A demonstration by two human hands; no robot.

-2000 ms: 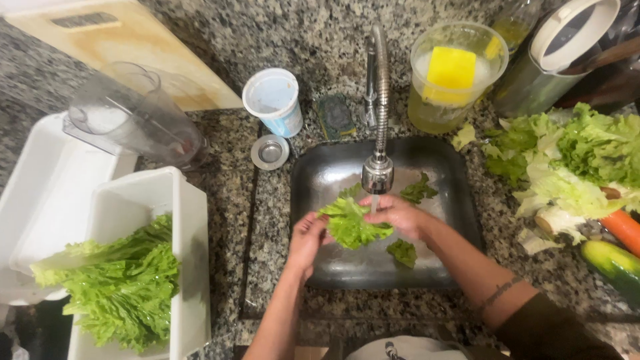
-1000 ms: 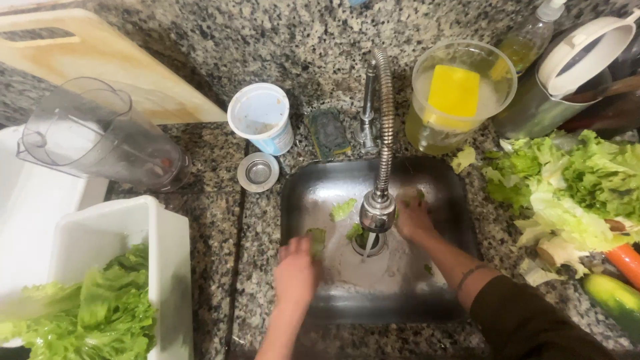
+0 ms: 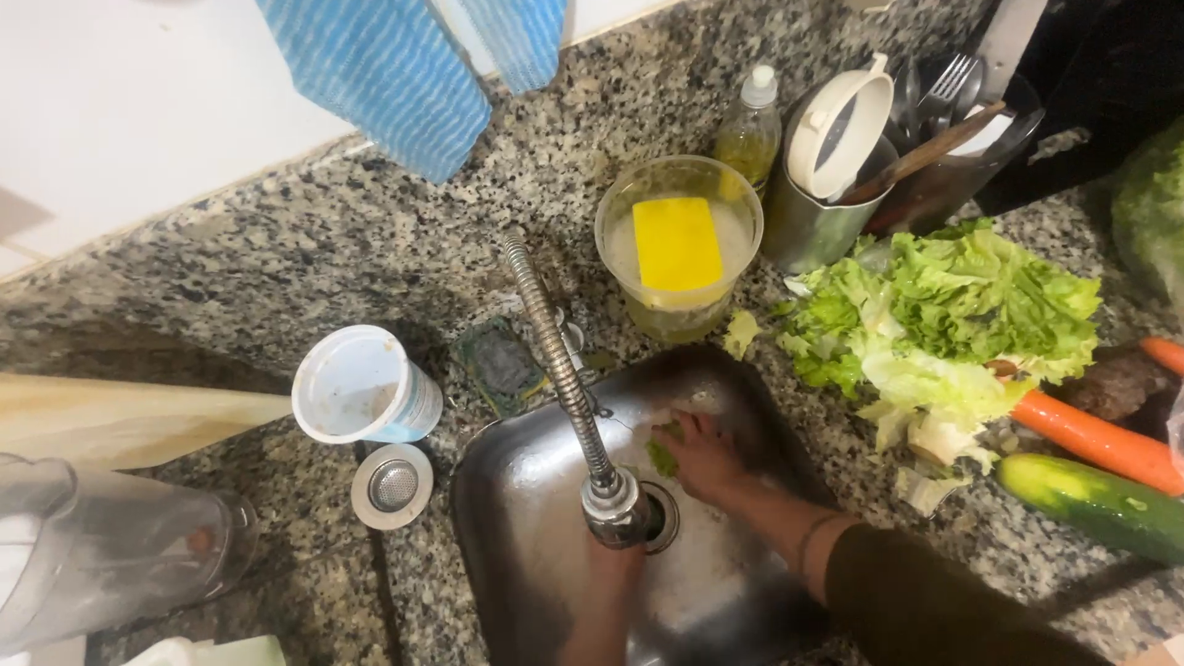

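Note:
My right hand (image 3: 705, 455) is low in the stainless steel sink (image 3: 536, 518), its fingers at a small piece of green lettuce (image 3: 662, 455). My left hand (image 3: 615, 560) is in the sink just below the faucet head (image 3: 615, 509), which hides its fingers; whether it holds anything cannot be seen. The coiled metal faucet hose (image 3: 555, 361) arches over the sink. Beside the faucet head shows the open drain (image 3: 662, 520). A heap of lettuce leaves (image 3: 962, 305) lies on the counter to the right.
Left of the sink stand a white plastic tub (image 3: 347, 384), a sink strainer (image 3: 393, 487) and a clear pitcher (image 3: 111, 546). Behind it are a scouring sponge (image 3: 504, 365) and a tub with a yellow sponge (image 3: 677, 242). A carrot (image 3: 1101, 439) and a cucumber (image 3: 1091, 504) lie right.
The bunch of lettuce held under the faucet two seconds ago is out of my hands. Both hands have moved down into the sink. The view has swung to the right.

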